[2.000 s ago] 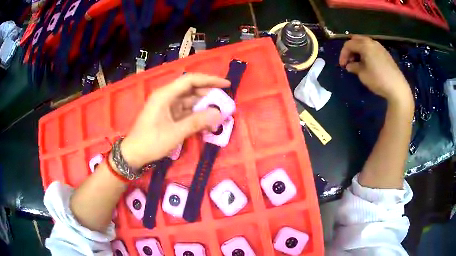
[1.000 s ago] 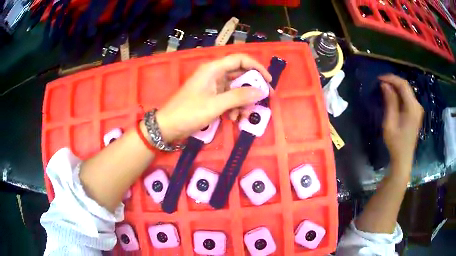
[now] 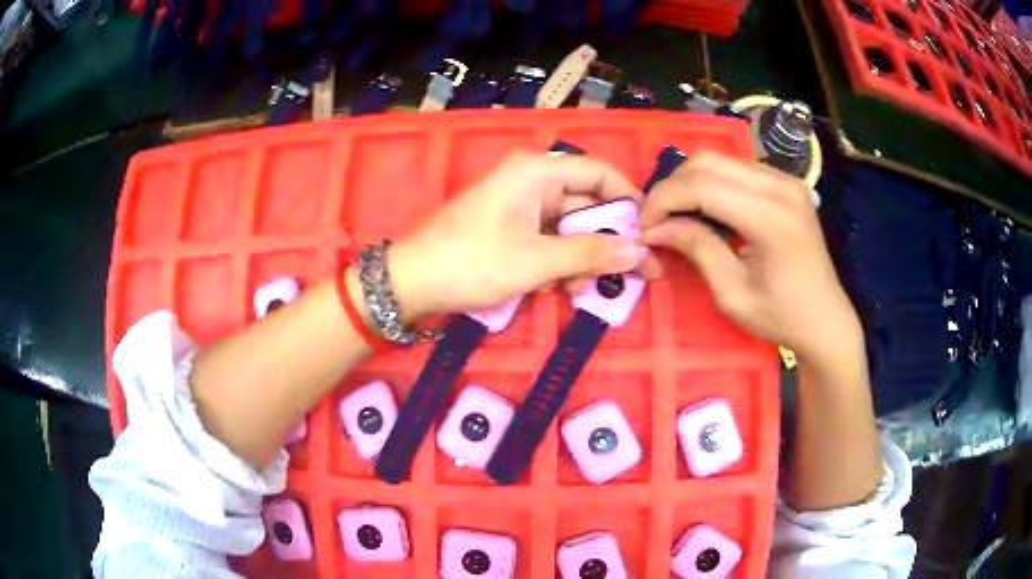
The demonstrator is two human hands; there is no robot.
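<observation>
My left hand [image 3: 515,238] holds a pale pink watch case [image 3: 602,219] between thumb and fingers above the upper right of the red-orange tray [image 3: 294,215]. My right hand [image 3: 753,243] has thumb and fingertips pinched together at the case's right edge; what is between them is too small to tell. Just below lies an assembled watch [image 3: 611,296] with a navy strap [image 3: 549,396] slanting down left. A second strapped watch [image 3: 492,314] lies left of it, partly under my left hand. Pink cases with round black sensors [image 3: 476,426] sit in the lower pockets.
Navy and tan strap pieces with silver buckles [image 3: 445,81] lie along the tray's far edge. A metallic-topped item [image 3: 787,127] stands within a pale yellow ring [image 3: 817,170]. A dark glossy strap pile [image 3: 939,283] is at right. Another red tray [image 3: 928,68] is at far right.
My right hand has come in from the strap pile at right and now meets the case in my left hand. My left hand still holds the case. The view has shifted.
</observation>
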